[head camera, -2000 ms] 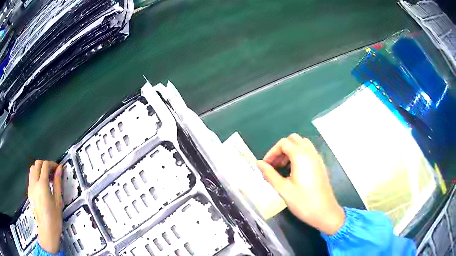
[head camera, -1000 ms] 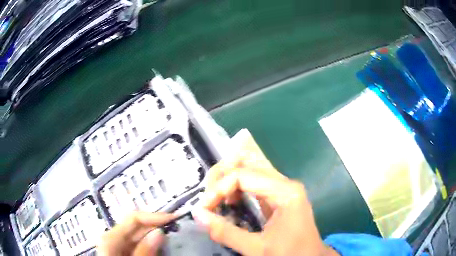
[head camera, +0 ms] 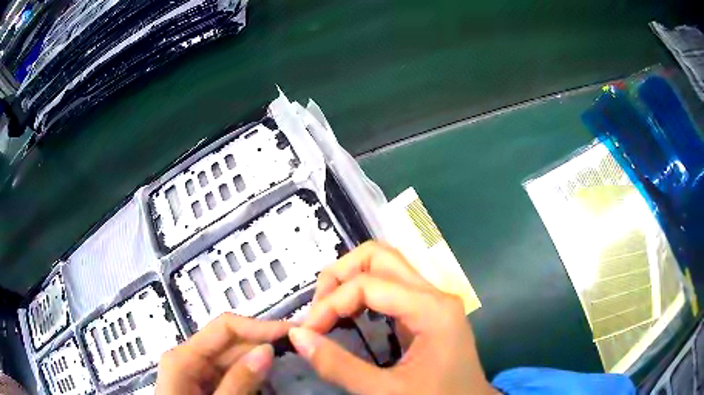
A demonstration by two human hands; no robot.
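Observation:
A black tray (head camera: 154, 264) holds silver-white slotted device frames (head camera: 258, 258) in its pockets; one pocket at the left shows no frame. My left hand (head camera: 224, 359) is at the bottom centre, its fingers on a grey device frame (head camera: 292, 376) held over the tray and mostly hidden by both hands. My right hand (head camera: 397, 328) meets it, thumb and fingertips pinched together at that frame's upper edge. Whether a small adhesive piece is between them cannot be seen. The pale-yellow adhesive sheet (head camera: 436, 251) lies beside the tray's right edge, behind my right hand.
Larger cream-yellow sheets (head camera: 617, 270) in a clear sleeve lie at the right, with crumpled blue film (head camera: 656, 143) above them. A layered tray stack (head camera: 139, 50) is at the upper left. Whitish film (head camera: 340, 158) sticks up at the tray's right edge. The green surface (head camera: 463, 62) runs behind.
My left hand has left the tray's left pocket, now without a frame, and holds a frame at the centre. My right hand has moved left from the adhesive sheet to meet it. The view has shifted.

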